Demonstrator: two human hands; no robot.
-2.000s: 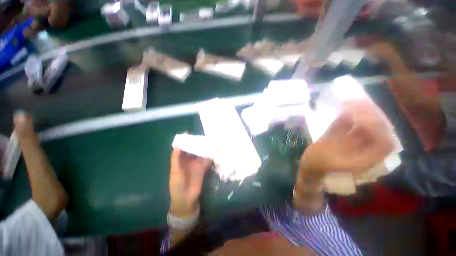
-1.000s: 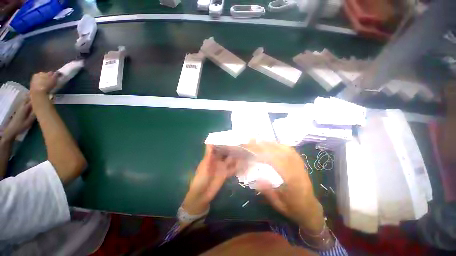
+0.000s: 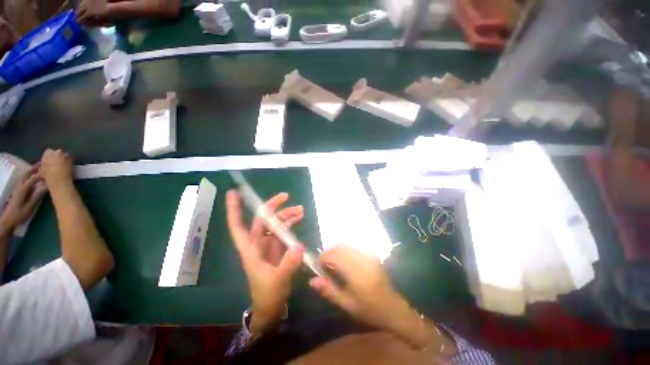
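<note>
My left hand (image 3: 265, 253) has its fingers spread around a thin white flat piece (image 3: 279, 229), with the thumb against it. My right hand (image 3: 365, 286) pinches the near end of the same piece. It is seen almost edge-on and blurred, so I cannot tell whether it is a flat carton or a leaflet. A slim white retail box (image 3: 187, 239) with a small purple mark lies left of my left hand. A long, overexposed white stack (image 3: 349, 207) lies beyond my right hand. White leaflets (image 3: 435, 167) are piled right of it.
Rubber bands (image 3: 440, 221) and small white bits lie right of my right hand. A large carton stock (image 3: 527, 228) is farther right. Open cartons (image 3: 385, 105) lie beyond the white strip (image 3: 214, 164). A slanting post (image 3: 509, 64) stands right. A neighbour's arms (image 3: 75, 214) are at left.
The slim white box now lies on the green surface at left, where none lay before. My hands have moved from the bright white items in front of me to the thin piece, held at a slant.
</note>
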